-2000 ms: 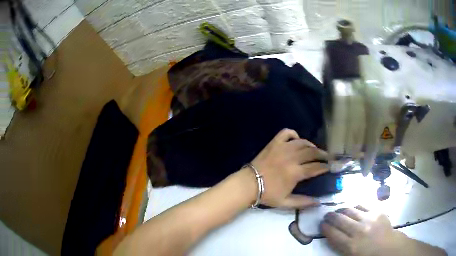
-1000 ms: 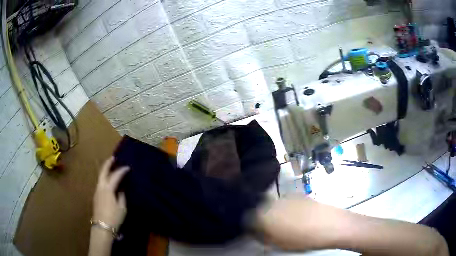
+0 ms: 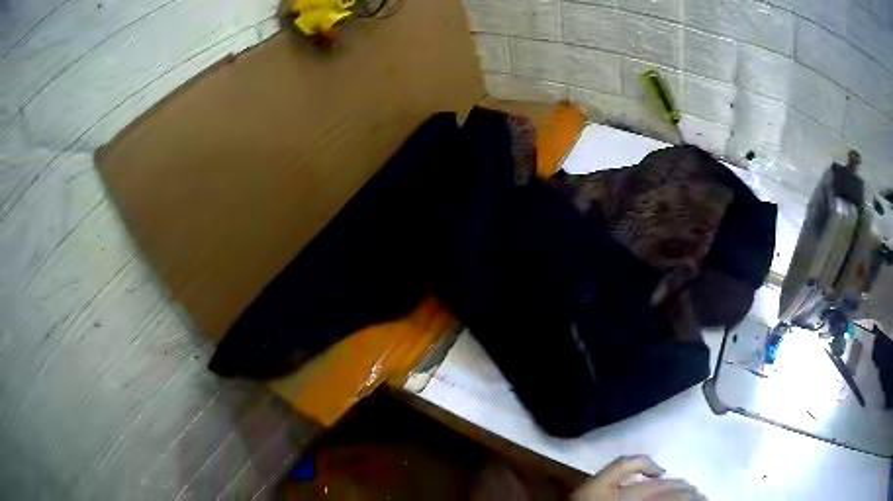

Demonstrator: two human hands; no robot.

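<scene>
The dark garment (image 3: 548, 284) lies bunched on the white table and reaches left over the cardboard. Its brown mottled lining (image 3: 676, 210) shows on the right part. One hand, seemingly my right hand (image 3: 641, 481), is at the table's front edge below the garment, apart from it. It is cut off by the bottom of the picture, so its grip is unclear. My left hand is not in view. The sewing machine head (image 3: 827, 245) stands at the right, its needle area brightly lit and without the garment.
Tan cardboard (image 3: 294, 166) stands at the left, with orange tape (image 3: 367, 357) along its lower edge. A yellow-green screwdriver (image 3: 662, 96) lies by the brick-pattern wall. A yellow plug (image 3: 321, 15) hangs at the top. A dark thin tool (image 3: 846, 376) lies right of the needle.
The view has swung left and down. My left hand has left the garment and the picture. The right arm no longer crosses the garment. The garment now lies spread over the table and cardboard.
</scene>
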